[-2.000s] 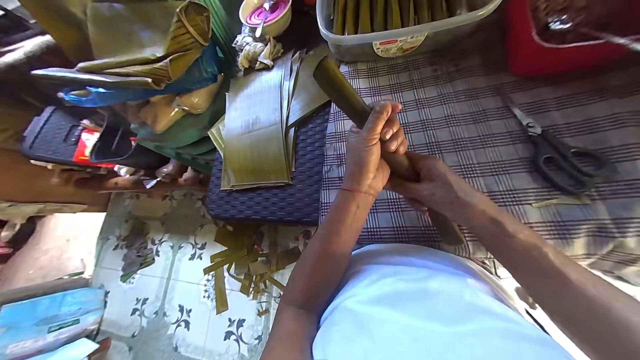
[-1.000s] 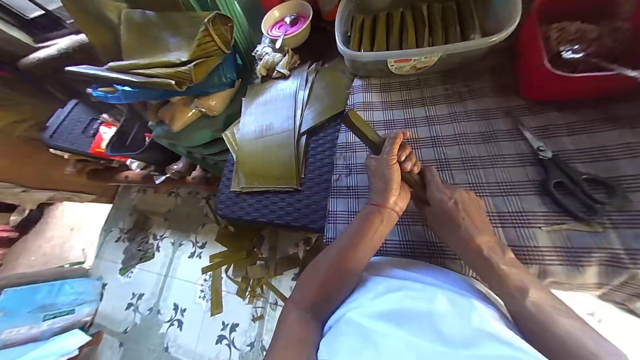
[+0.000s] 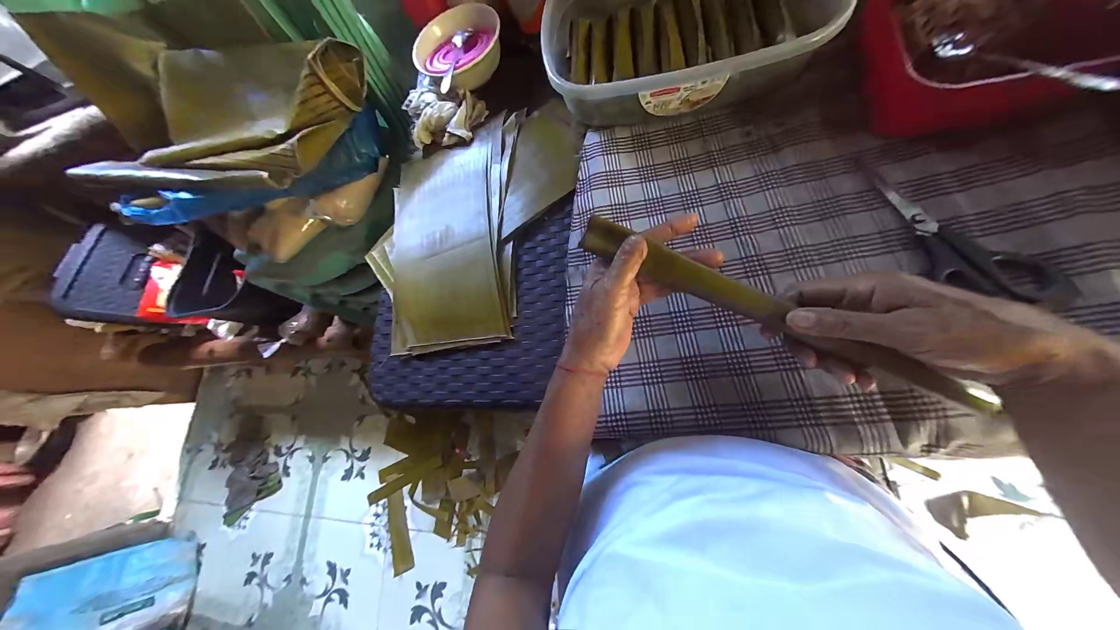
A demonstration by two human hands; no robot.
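Note:
A long, narrow roll of green-brown leaf [image 3: 709,284] is held slantwise above the checked tablecloth. Near its upper left end, my left hand [image 3: 623,284] supports it with the thumb on top and the other fingers spread beneath. My right hand [image 3: 884,324] grips the lower part, thumb on top and fingertips curled below. Left of my left hand, a stack of flat cut leaf sheets [image 3: 446,254] lies on a dark woven-pattern plastic surface [image 3: 547,297]. Black-handled scissors [image 3: 954,245] rest on the cloth beyond my right hand, their blades partly apart.
A clear plastic container [image 3: 744,66] holds several leaf-wrapped rolls. Beside it are a red container [image 3: 927,105] with a spoon and shredded filling, and a bowl [image 3: 490,66] of pink stuff. Folded leaves [image 3: 236,96] lie at upper left. Leaf scraps [image 3: 437,472] litter the tiled floor.
My hands were close together around the roll; now they are apart along it. The fingers of my left hand have gone from wrapped around it to spread, and my right hand has moved right.

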